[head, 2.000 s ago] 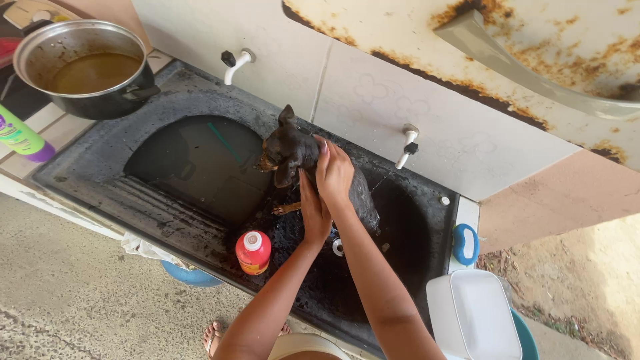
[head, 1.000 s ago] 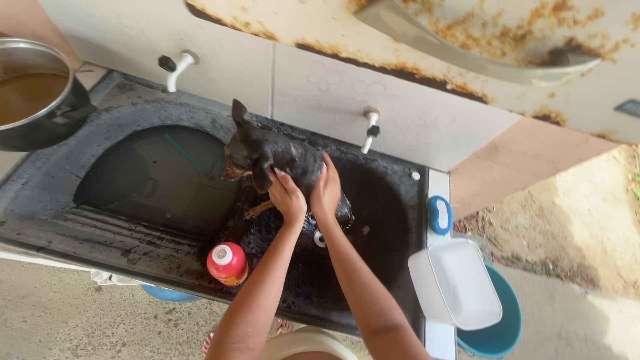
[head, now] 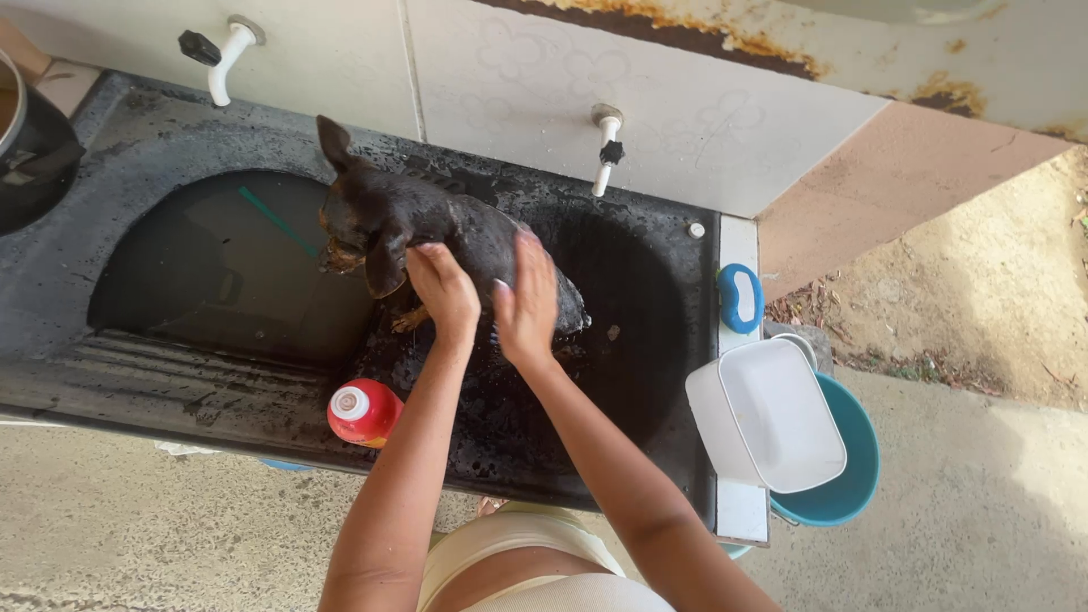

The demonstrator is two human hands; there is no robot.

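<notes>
A small wet dark dog with tan markings point(head: 450, 212) stands in the black double sink point(head: 501, 467), facing left, its hindquarters over the right basin. My left hand point(head: 444, 293) rests against its chest and shoulder, fingers together. On its flank lies my right hand point(head: 527, 302), slightly blurred, palm toward the other hand. Neither hand closes round the dog. A red bottle with a white cap point(head: 365, 412) stands on the sink's front edge, left of my left forearm. The left basin holds murky water point(head: 212, 280) with a green strip point(head: 279, 221) in it.
Two white taps point(head: 223, 64) point(head: 605, 153) come out of the tiled wall. A blue oval brush or soap case point(head: 740, 297) lies on the right ledge. Beside it a white plastic container point(head: 782, 416) rests over a teal bucket point(head: 850, 476). A dark pot point(head: 38, 161) stands far left; rusty metal point(head: 765, 51) hangs above.
My right hand has gone from the dog's back near the neck to its flank, and my left hand remains at its chest. The view has come closer.
</notes>
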